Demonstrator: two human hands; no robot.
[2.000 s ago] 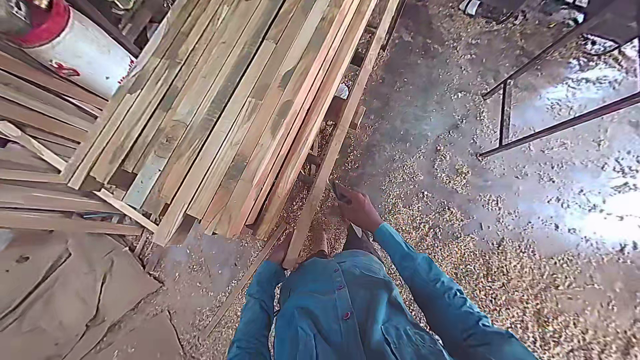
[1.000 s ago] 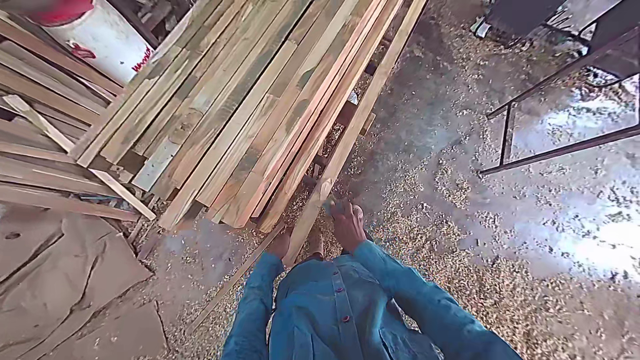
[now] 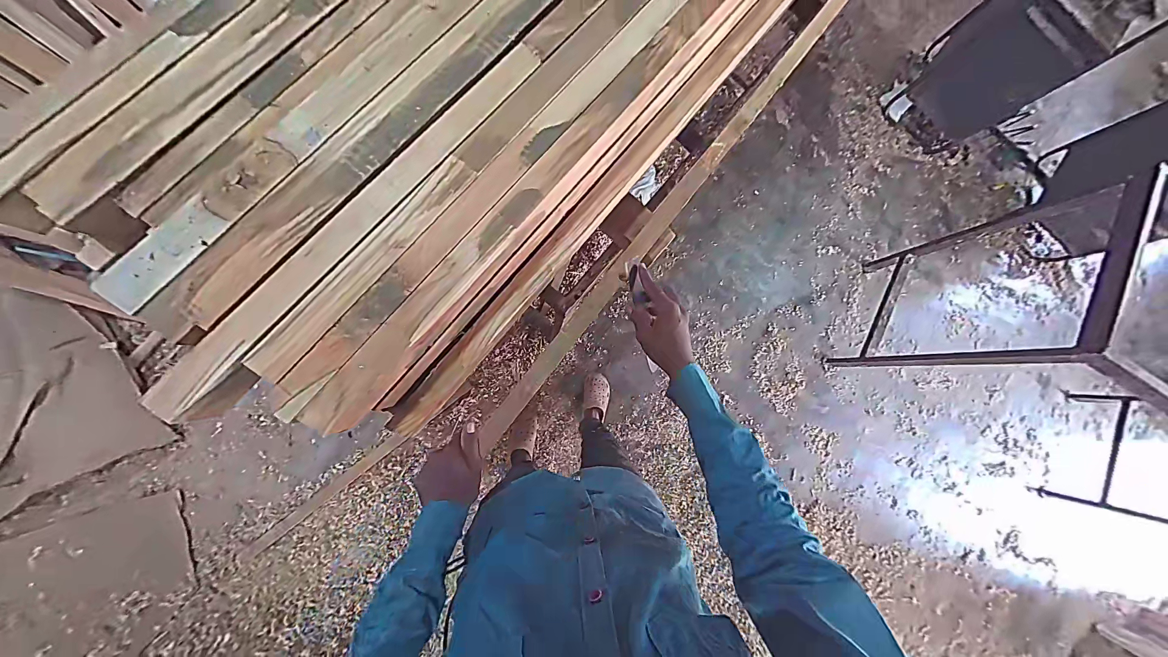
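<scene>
A long narrow wooden strip (image 3: 584, 310) runs diagonally alongside a stack of wooden boards (image 3: 365, 210). My left hand (image 3: 452, 465) grips the near end of this strip, with the thumb on top. My right hand (image 3: 662, 321) is closed around a small dark tool (image 3: 639, 281), whose tip is at the strip's edge farther along; its kind cannot be told. The boards lie side by side, their near ends uneven, just left of the strip.
Wood shavings (image 3: 365, 557) cover much of the floor around my feet. A dark metal frame (image 3: 967, 358) stands at the right, with dark panels (image 3: 1004, 73) behind it. Brown sheets (image 3: 73, 392) lie at the left. Another thin strip (image 3: 319, 497) slants low beside my left hand.
My right hand first moved back along the strip toward my body, then outward along it again. My left hand stays at the near end. The view has shifted closer to the boards.
</scene>
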